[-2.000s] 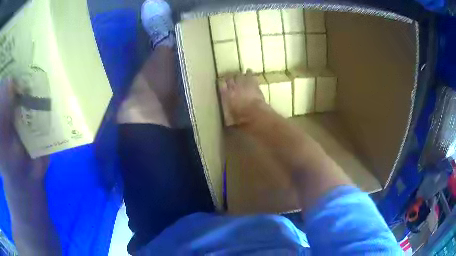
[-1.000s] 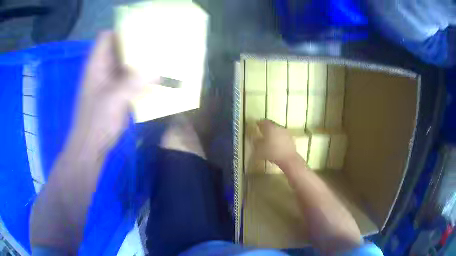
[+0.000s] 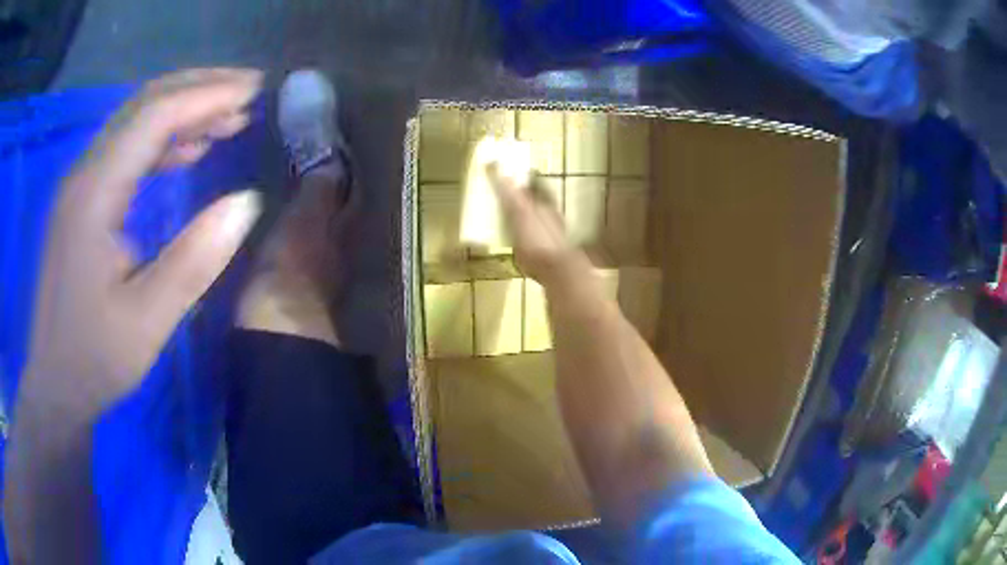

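Note:
A large open brown carton (image 3: 762, 287) stands in front of me, right of my legs. Plain kraft boxes (image 3: 498, 318) stand in rows against its far wall, a lower row in front of a taller stack. My right hand (image 3: 528, 210) is inside the carton, blurred, holding one bright kraft box (image 3: 484, 201) above the rows. My left hand (image 3: 144, 232) is at the left, fingers apart and empty, over a blue tote.
The blue tote (image 3: 39, 155) fills the left side. My leg and a shoe (image 3: 308, 116) are between tote and carton. Blue plastic (image 3: 618, 28) and a person's clothing (image 3: 823, 50) are beyond the carton. Red-and-black items (image 3: 845, 541) lie at the lower right.
The box in my left hand is gone from it and that hand is now open. My right hand has moved up to the rear stack with a box. The view has shifted.

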